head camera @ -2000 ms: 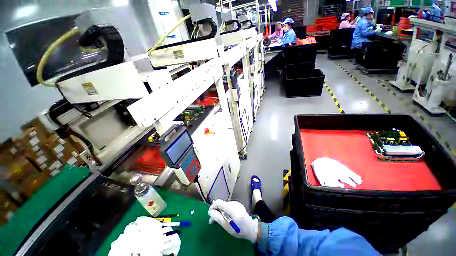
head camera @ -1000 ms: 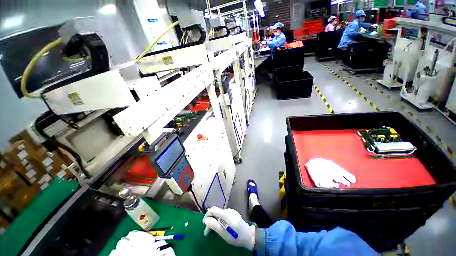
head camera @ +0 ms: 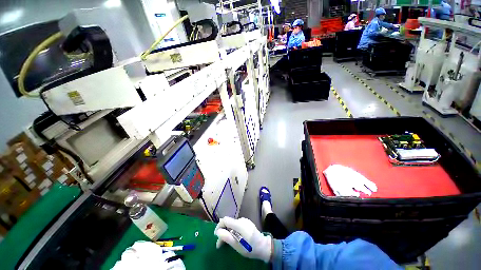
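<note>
My right hand (head camera: 244,238), in a white glove and blue sleeve, is at the lower middle, over the right edge of the green mat (head camera: 203,258). It holds a slim pen (head camera: 240,241) with a blue end. A crumpled white cloth or glove heap (head camera: 145,257) lies at the lower left. A blue-capped pen (head camera: 182,247) and a short yellow stick (head camera: 165,243) lie beside it. A clear labelled bottle (head camera: 146,221) stands at the mat's back edge. I cannot make out my left hand.
A black tote (head camera: 387,199) lined red stands at right, holding a spare white glove (head camera: 348,180) and a board assembly (head camera: 410,149). White machines (head camera: 174,105) with a control panel (head camera: 181,167) run along the left. A conveyor edge (head camera: 53,232) lies at lower left. People (head camera: 373,32) sit far back.
The camera view has shifted, so the scene sits slightly further left than two seconds ago. My right hand keeps the pen in nearly the same place.
</note>
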